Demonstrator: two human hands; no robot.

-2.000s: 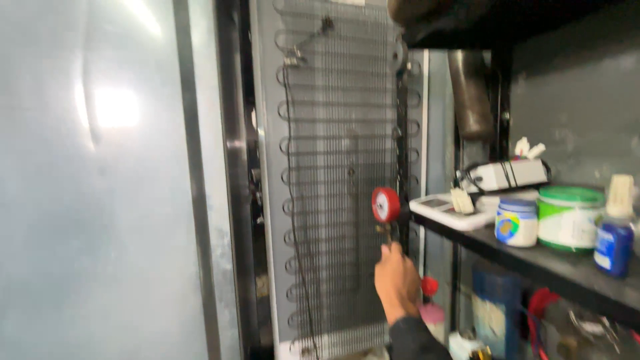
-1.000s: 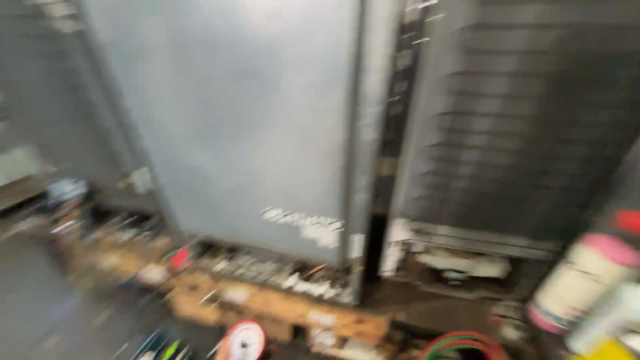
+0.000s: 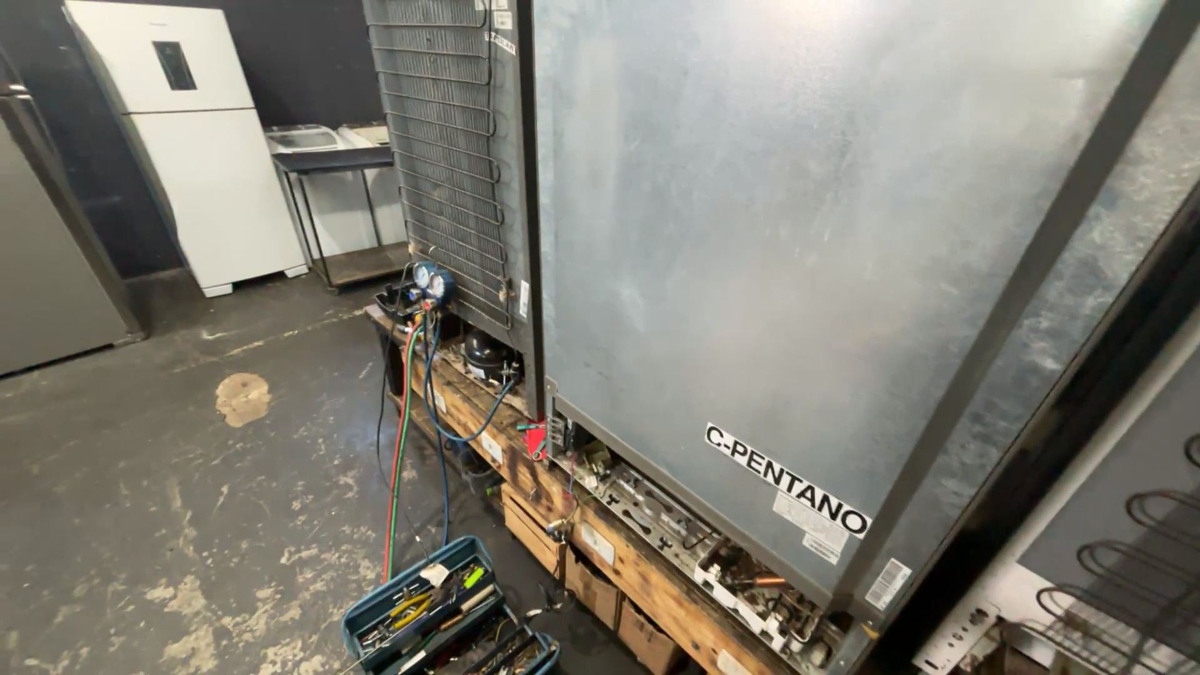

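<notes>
Neither of my hands shows now. The large grey metal back of a refrigerator fills the right half, with copper piping at its open base. Left of it stands another refrigerator's back with a wire condenser coil and a black compressor below. A blue manifold gauge set hangs beside that coil. Red and green hoses run down from it, and a blue hose curves toward the compressor. On the floor, a blue toolbox lies open with pliers and other hand tools inside.
A long wooden bench carries the refrigerators, with wooden crates beneath. A white refrigerator and a metal stand are at the back left. A grey appliance stands at the left edge. Another condenser coil is at lower right.
The view has swung far to the left and down. My hand, shown earlier holding a red round gauge near a condenser coil and a shelf, is out of view now.
</notes>
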